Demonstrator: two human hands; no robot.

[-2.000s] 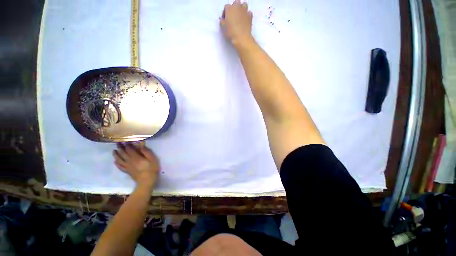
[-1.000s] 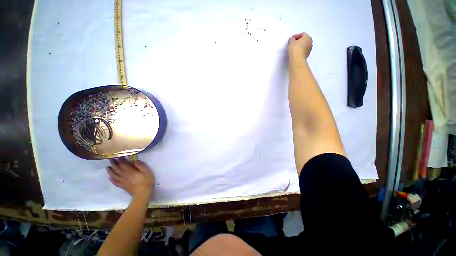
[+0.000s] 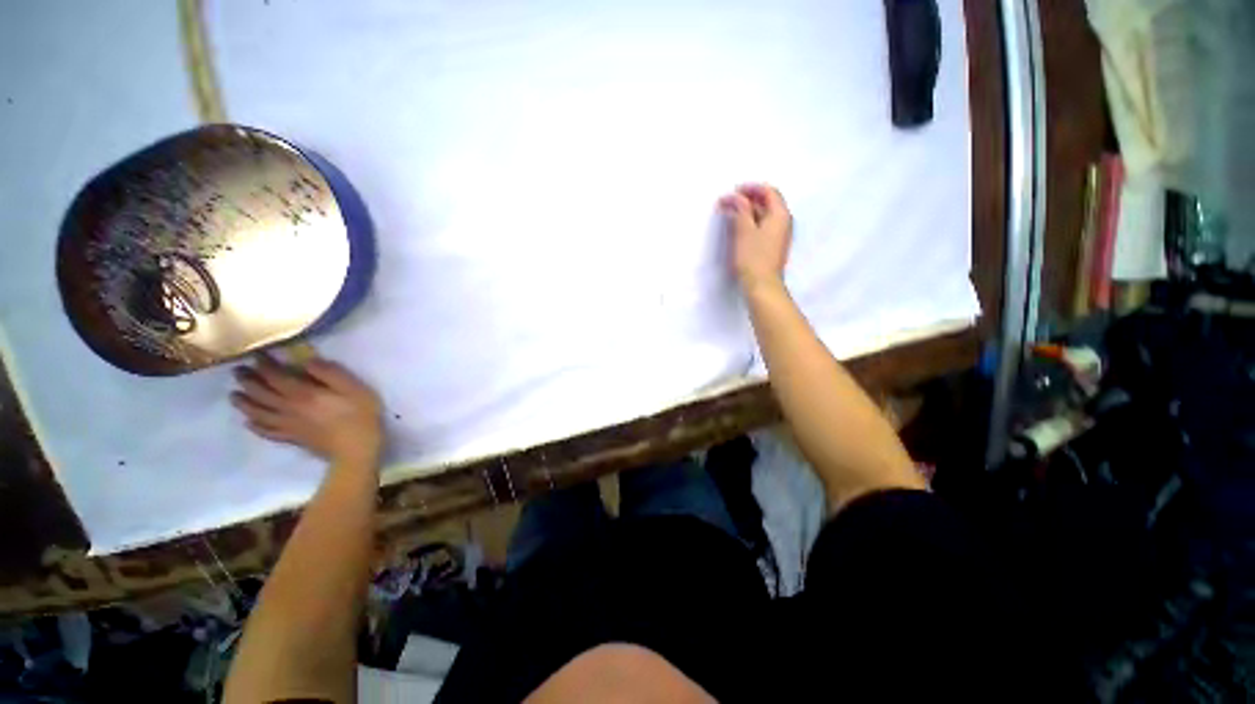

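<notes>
White cloth (image 3: pixel 551 179) lies spread on the table. The oval tin (image 3: pixel 282 268), blue outside and shiny inside, stands on it at the left with many tiny pins and a dark coil. A yellow tape measure (image 3: pixel 200 62) runs up to the tin's far side; a short piece shows at its near side. My left hand (image 3: pixel 314 409) lies flat, fingers spread, beside the tin's near side and over the tape's end. My right hand (image 3: pixel 760 237) is over the cloth's right part, fingers curled and fingertips close together; whether it holds a pin cannot be told.
A black oblong weight (image 3: pixel 914 62) lies on the cloth at the upper right. A silver rail (image 3: pixel 1018 206) runs along the right, with a red-and-white device (image 3: pixel 1074 365) near its near end. Red and yellow sticks (image 3: pixel 1105 227) and pale cloth (image 3: pixel 1135 83) lie beyond the rail.
My right hand has moved right from near the scattered pins, then back towards the near edge, its fingers loosening slightly. My left hand stays by the tin. The view has shifted; the scattered pins are out of it.
</notes>
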